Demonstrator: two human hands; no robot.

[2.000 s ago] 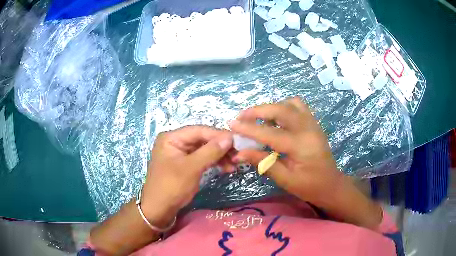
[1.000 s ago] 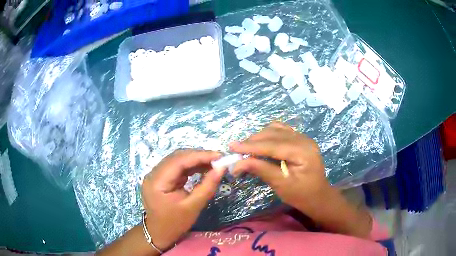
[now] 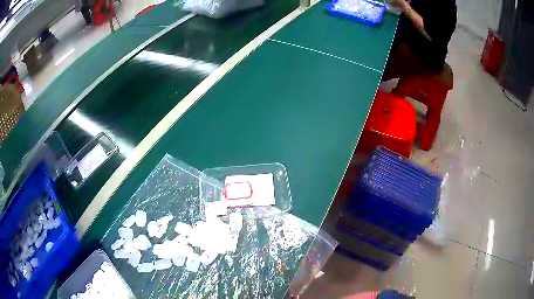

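Note:
Neither of my hands is in view. Frosted bluish-white translucent covers [image 3: 140,242] lie scattered on a clear plastic sheet [image 3: 257,266] at the lower left. Brighter white pieces [image 3: 206,236] are heaped beside them. A clear container or lid [image 3: 283,187] with a white label and a red outlined box lies just behind the heap. A clear plastic tub [image 3: 82,270] holding white parts [image 3: 104,286] is cut off by the bottom edge.
A blue bin [image 3: 61,248] of white parts stands at left. A light rail [image 3: 175,111] separates the green bench [image 3: 269,111] from a dark belt. Stacked blue trays [image 3: 392,201] and red stools [image 3: 389,120] stand beside the bench. A person in black [image 3: 436,35] sits at the far right.
The view has swung to the right and up. Both my hands and the held white piece have left the picture. The bench, aisle and another person have come into view.

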